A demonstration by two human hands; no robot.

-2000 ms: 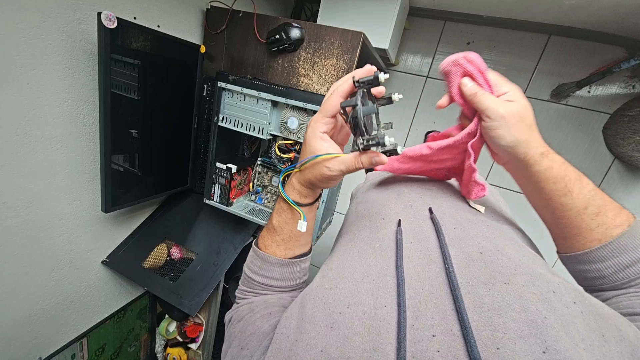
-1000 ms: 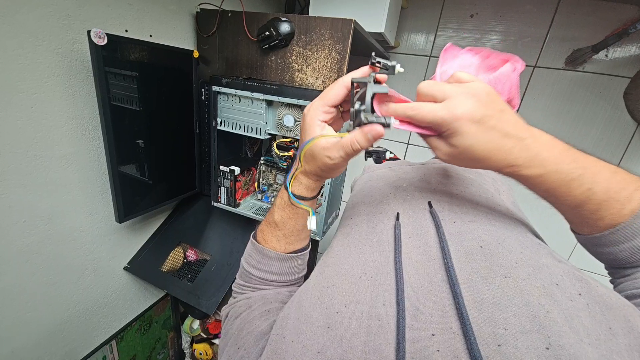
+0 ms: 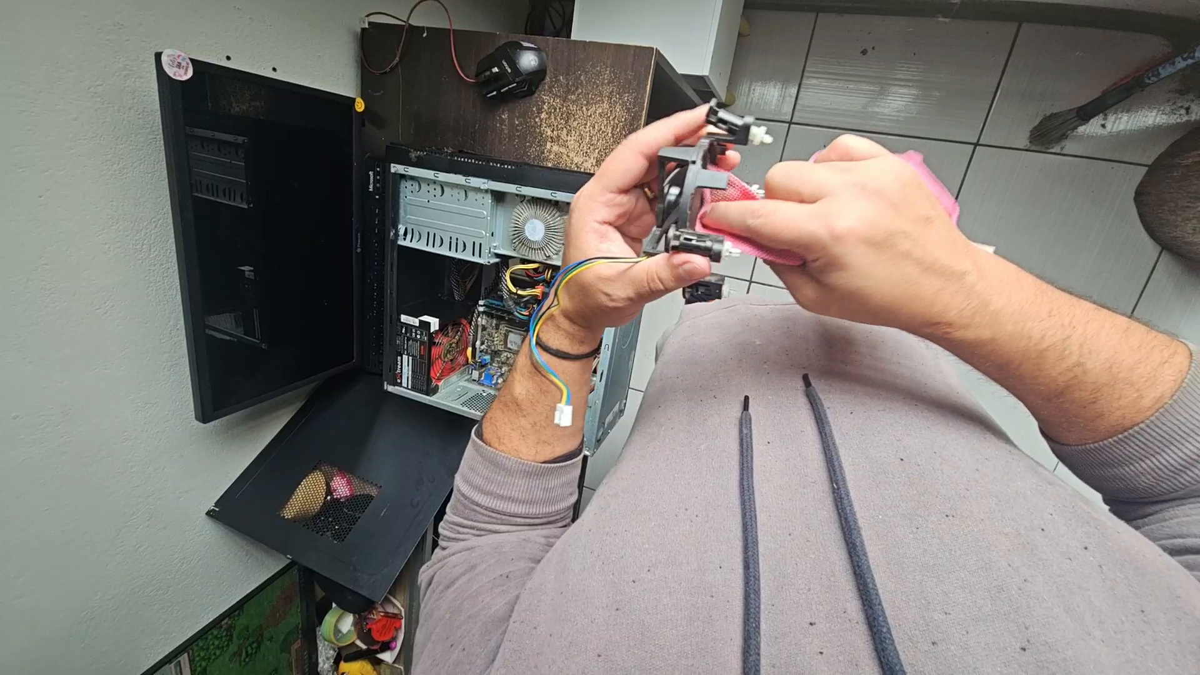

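Note:
My left hand [image 3: 623, 220] grips a black plastic CPU cooler fan frame [image 3: 684, 192] by its edge, with the push-pin legs pointing right. A fan cable with blue, yellow and green wires hangs over my left wrist and ends in a white connector [image 3: 562, 414]. In my right hand [image 3: 848, 230] is a pink cloth [image 3: 750, 225], pressed by the fingers against the inner side of the fan frame. Part of the fan is hidden behind the cloth and fingers. Left of my hands stands an open computer case [image 3: 445, 211] with its circuit board and cables showing.
A black monitor [image 3: 272, 244] stands at the left, above a detached black side panel [image 3: 375, 478]. A computer mouse [image 3: 511, 68] lies on the dark wooden cabinet [image 3: 441, 103]. At the upper right are a brush [image 3: 1078, 117] and grey floor tiles [image 3: 891, 66].
My right hand has moved left to the fan frame, bringing the pink cloth, which hung loosely between my hands two seconds ago. My left hand keeps its hold on the frame.

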